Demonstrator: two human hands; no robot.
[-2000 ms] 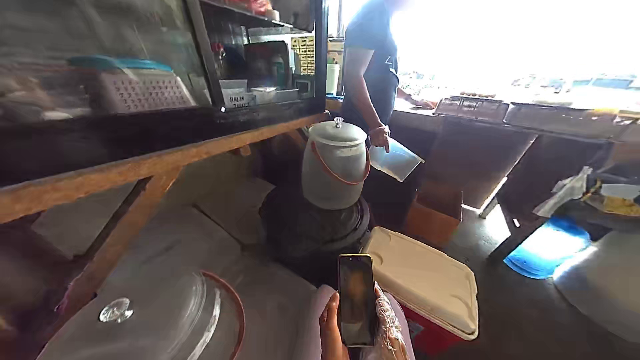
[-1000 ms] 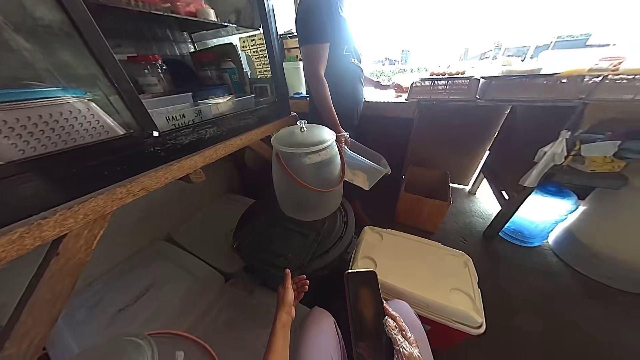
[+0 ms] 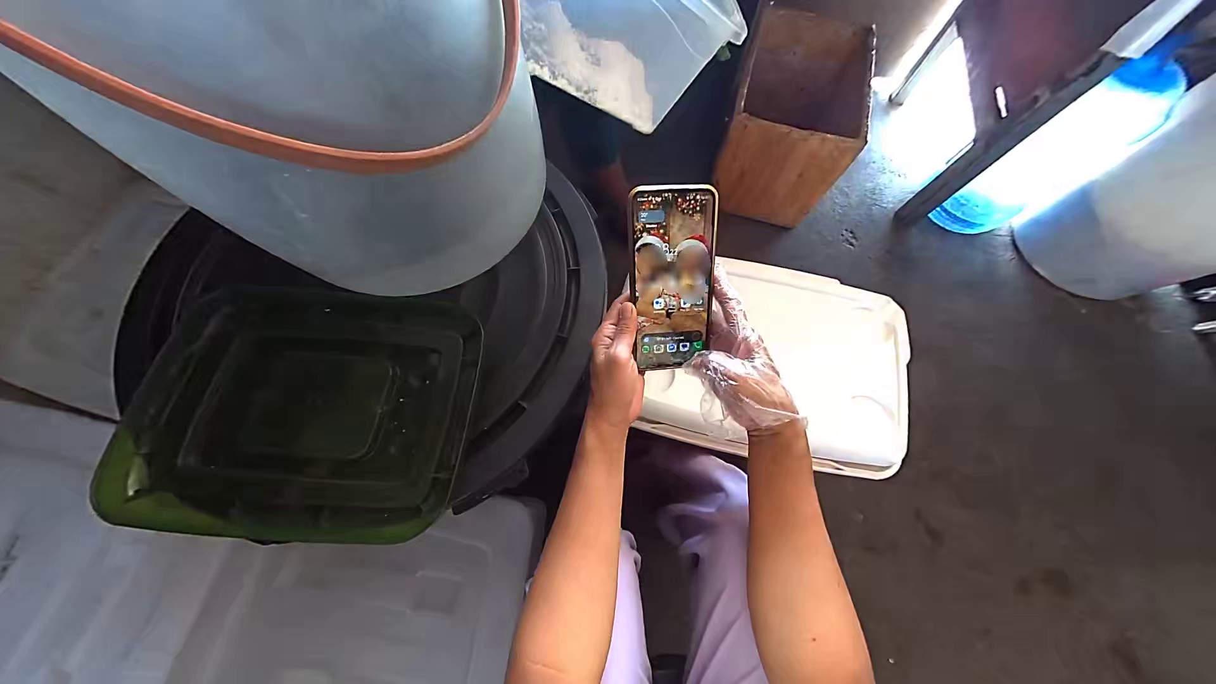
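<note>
Upright between both hands is a smartphone (image 3: 673, 275) in a light-edged case, its screen lit with app icons. My bare left hand (image 3: 617, 366) grips the phone's lower left side. On its lower right side is my right hand (image 3: 746, 370), which wears a clear plastic glove and holds it too. Behind the right hand lies the cream lid (image 3: 826, 380) of a cooler box. To the left, a green plastic container (image 3: 275, 418) with a see-through lid rests partly over a round black lid (image 3: 532, 332).
A large translucent bucket (image 3: 380, 218) with an orange handle stands on the black lid. Beyond are a clear plastic bin (image 3: 636, 57) with white contents and an open wooden box (image 3: 798, 142). A blue water bottle (image 3: 978, 204) lies at right, and pale plastic lids (image 3: 380, 608) at lower left.
The view has tilted down a lot. My left hand, open and apart from the phone one second ago, now grips it. The phone's screen, dark before, is lit.
</note>
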